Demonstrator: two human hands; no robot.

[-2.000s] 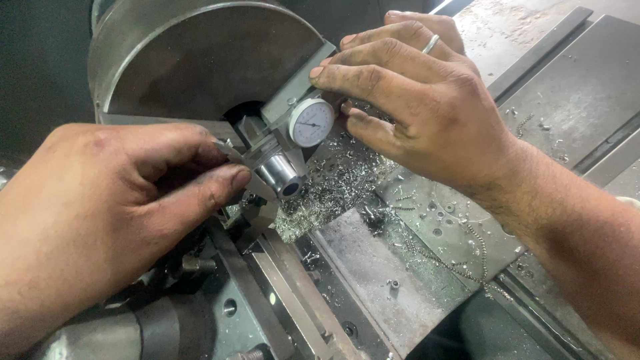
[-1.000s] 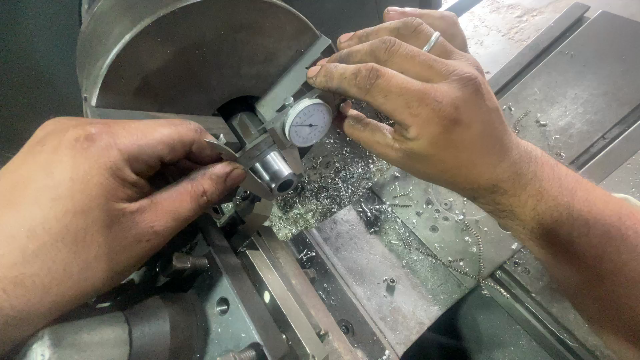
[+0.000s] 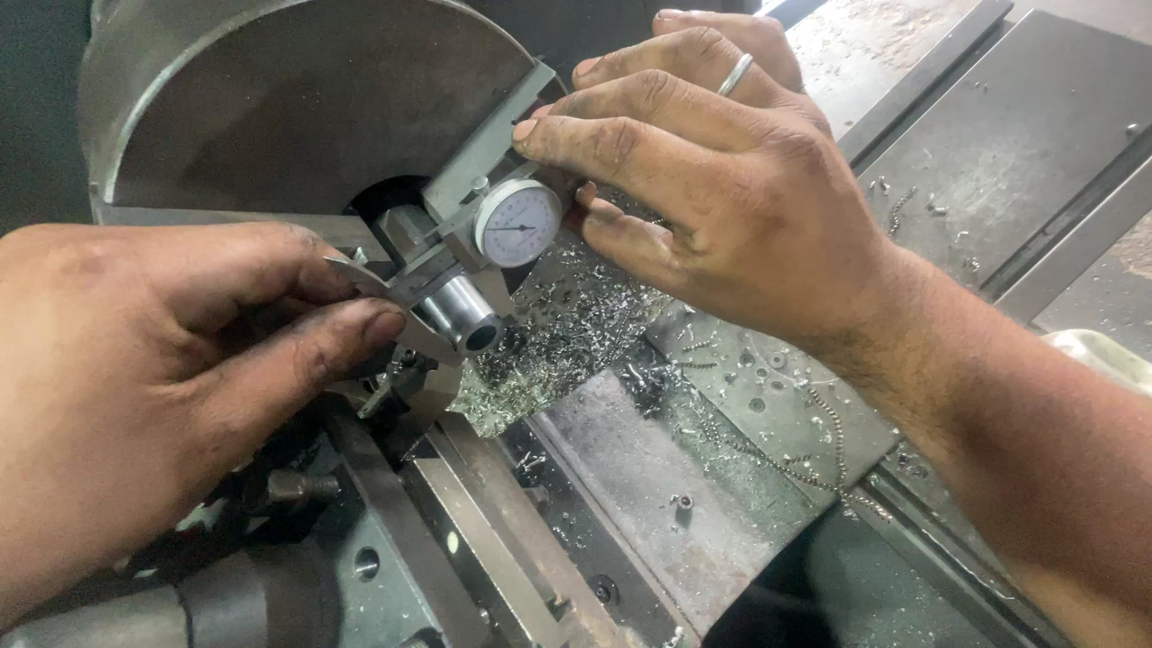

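Observation:
A dial caliper (image 3: 519, 225) lies across a bored, shiny metal cylinder (image 3: 463, 313), its jaws on either side of the turned part. The cylinder sticks out from the dark centre of a large round lathe chuck (image 3: 297, 117). My left hand (image 3: 207, 360) pinches the caliper's jaw end between thumb and forefinger, at the left of the cylinder. On the other side, my right hand (image 3: 711, 171), with a ring on one finger, holds the caliper's beam beside the dial, fingertips on its upper edge. The dial faces the camera; its reading cannot be made out for certain.
Metal chips (image 3: 576, 315) are heaped below the cylinder. Long curled swarf (image 3: 837, 441) lies on the lathe's flat plate at the right. Slide rails (image 3: 504, 540) run beneath my hands, near a threaded bolt (image 3: 306, 487). Grooved machine ways (image 3: 1017, 162) stand at the upper right.

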